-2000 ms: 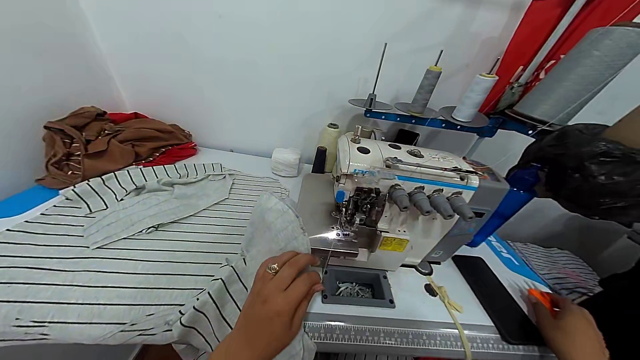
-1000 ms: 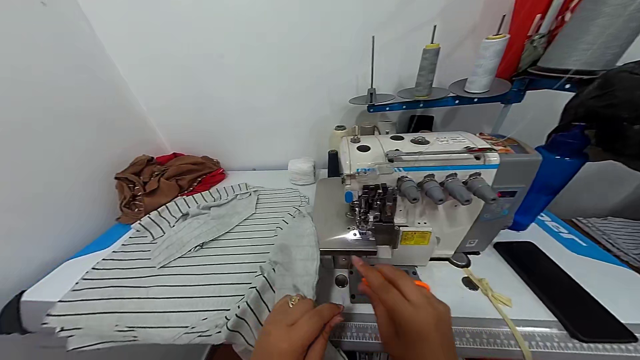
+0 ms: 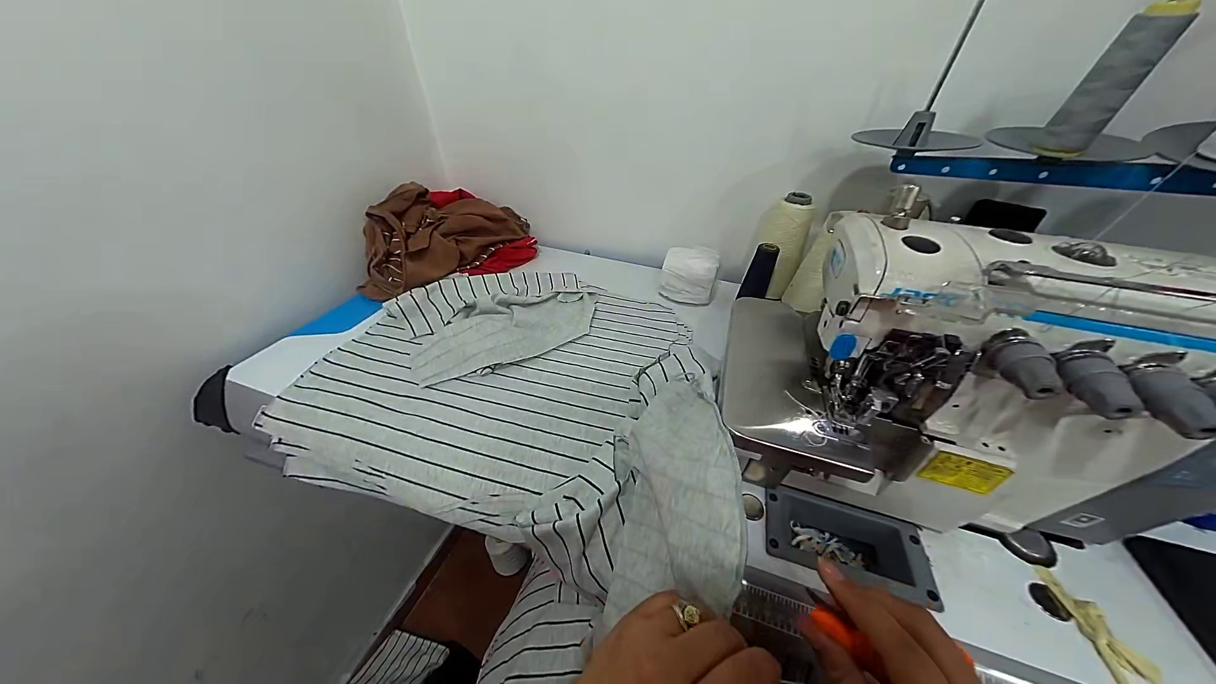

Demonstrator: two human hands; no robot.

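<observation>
My left hand, with a ring on one finger, grips the lower end of a pale grey fabric piece joined to striped knit fabric. Close by on the right, my right hand holds a small orange-handled tool; a short dark tip shows near the fabric, and its exact kind is hidden by the fingers. Both hands are at the table's front edge, below the metal plate of a white overlock sewing machine.
A recessed grey tray holds thread scraps. Brown and red cloth lies at the back left. A white roll and thread cones stand behind the machine. Cream fabric strips and a black flat object lie right.
My right hand, first at the far right with the orange tool, has come over beside my left hand. Both hands are now lower, at the front edge. The view has turned left.
</observation>
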